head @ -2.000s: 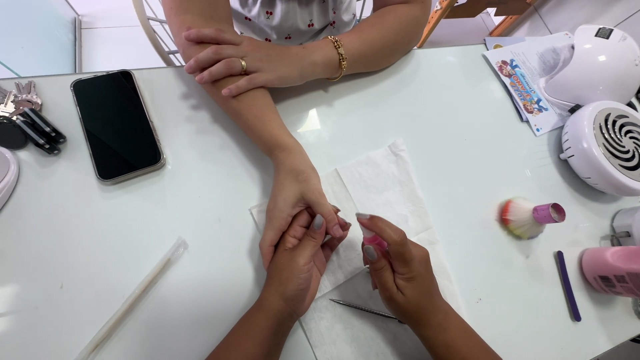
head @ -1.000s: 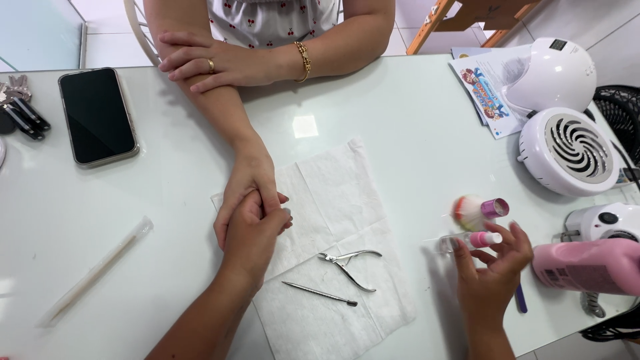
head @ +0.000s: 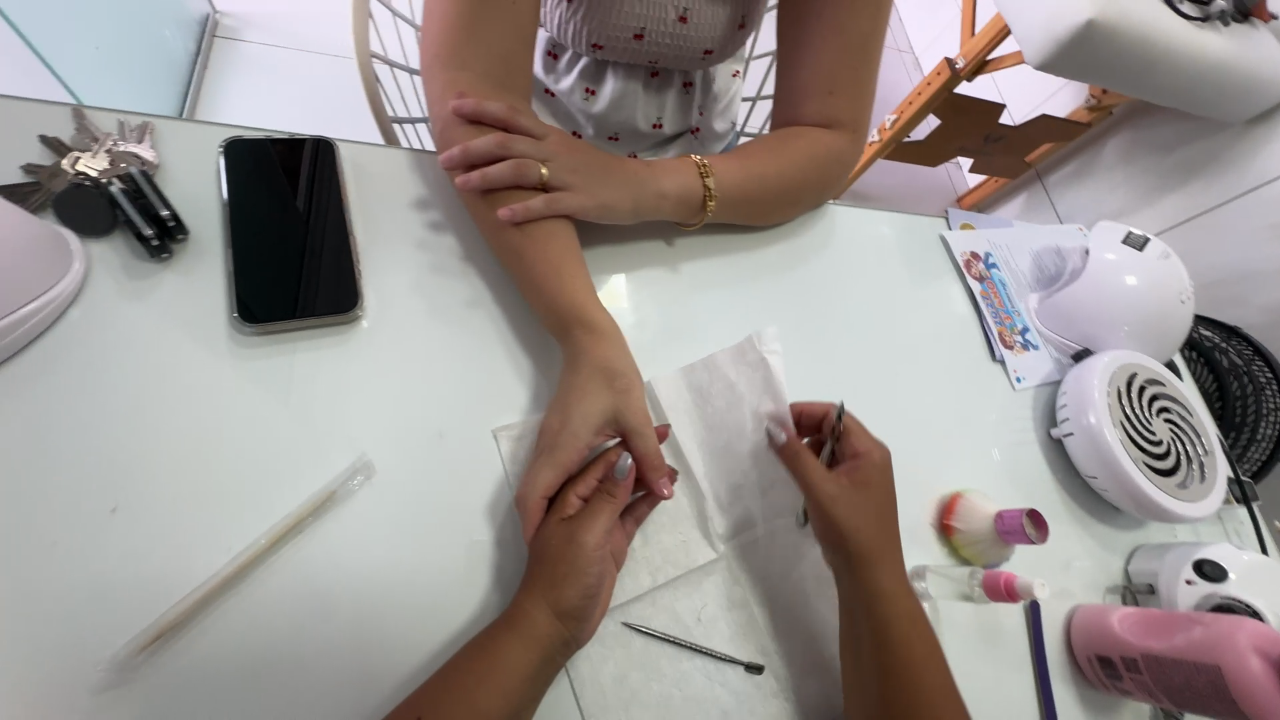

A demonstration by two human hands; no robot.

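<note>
My left hand (head: 590, 525) holds the fingers of the other person's hand (head: 590, 410) above a white paper towel (head: 735, 430). To the right, my right hand (head: 850, 480) has the cuticle nippers (head: 828, 450) in its fingers and pinches the towel's raised edge between thumb and fingers. A metal cuticle pusher (head: 693, 648) lies on the towel, below and between my hands. The spray bottle with a pink collar (head: 985, 584) lies right of my right forearm, near a soft dust brush with a purple handle (head: 1020, 526).
A phone (head: 290, 230), keys (head: 105, 165) and a wrapped wooden stick (head: 250, 555) lie at left. At right are a white nail dust collector (head: 1145, 435), a white domed device (head: 1125, 290), leaflets (head: 1000, 300), a pink bottle (head: 1170, 655) and a purple nail file (head: 1040, 660).
My right hand has left the spray bottle and moved left to the towel. The nippers, lying on the towel one second ago, are now in that hand. The towel's right side is lifted.
</note>
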